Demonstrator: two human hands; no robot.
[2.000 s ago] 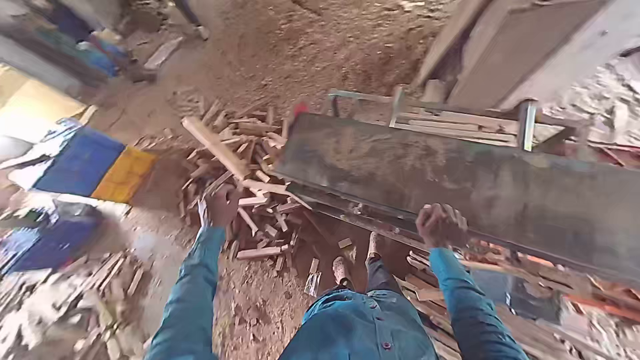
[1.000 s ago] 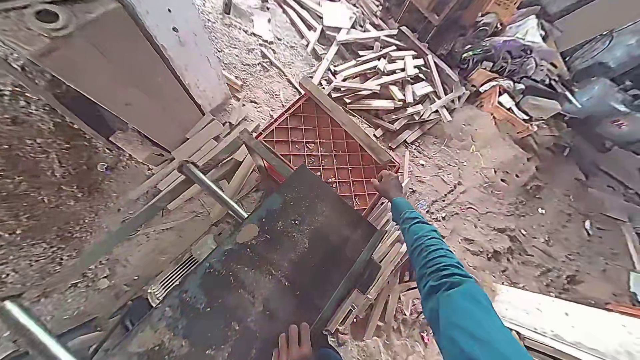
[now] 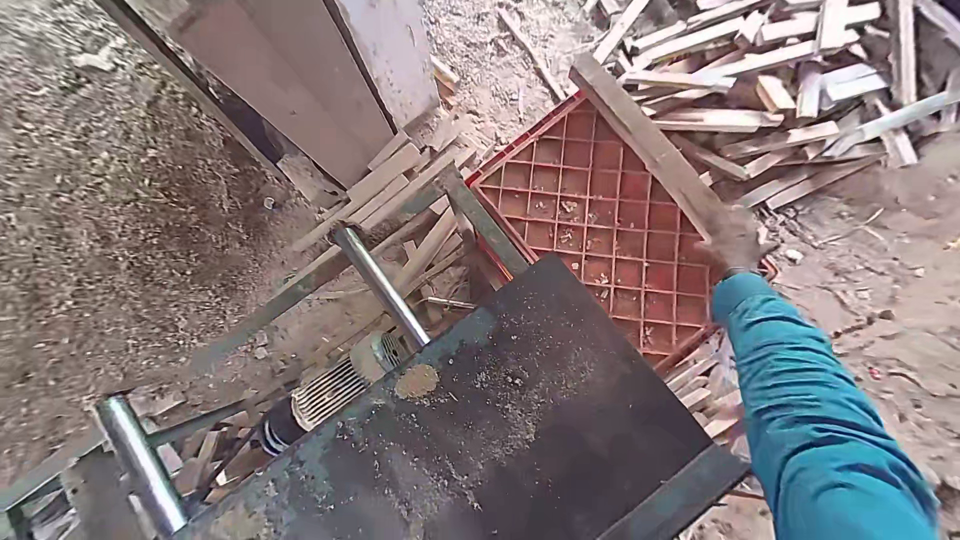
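Observation:
My right hand [image 3: 731, 236], at the end of a teal sleeve, is closed around the lower end of a wooden bar [image 3: 645, 142]. The bar lies along the upper right edge of a red plastic crate [image 3: 600, 217] with a square grid. Small chips are scattered in the crate. The crate sits just beyond the corner of a dark metal machine table [image 3: 495, 405], which is dusted with sawdust. My left hand is out of the frame.
Two steel rollers or rods [image 3: 382, 289] stick out from the table's left side, with an electric motor [image 3: 330, 394] beside them. A heap of cut wood strips [image 3: 780, 82] lies at the upper right. Sawdust [image 3: 150, 225] covers the ground at left, near a large panel [image 3: 285, 75].
The view has swung far round from the wood pile beside the table to the crate end. My left hand, at the bottom edge one second ago, has left the view. My right hand remains at the crate.

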